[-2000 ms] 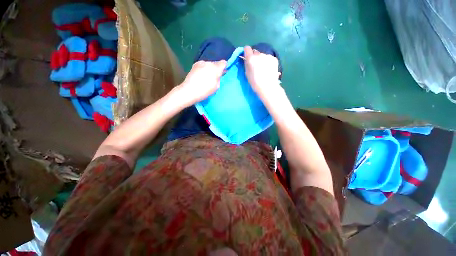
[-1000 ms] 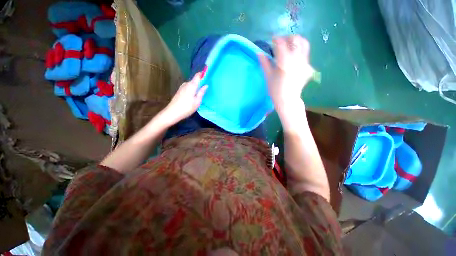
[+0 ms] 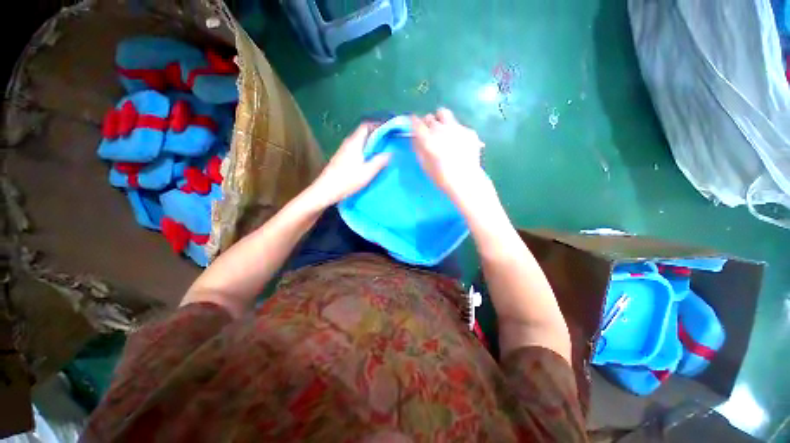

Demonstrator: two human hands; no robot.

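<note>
A light-blue plush lid (image 3: 411,212) lies on my lap with its plain inside facing up and its rim raised like a shallow tray. My left hand (image 3: 353,164) holds its upper left rim, thumb on the inside. My right hand (image 3: 444,149) is at the upper right rim, its fingers blurred near the top edge; whether they pinch the rim is unclear. The outer face of the lid is hidden.
A large torn carton (image 3: 273,130) at left holds blue pieces with red bows (image 3: 137,125). A small carton (image 3: 563,285) at right holds a blue tray (image 3: 637,324) with silver snips (image 3: 613,313). A blue stool (image 3: 346,28) and a white sack (image 3: 706,104) stand ahead.
My right hand was out to the right of the lid and has come back to its top rim. My left hand has moved up the left rim. The view has shifted, showing the stool.
</note>
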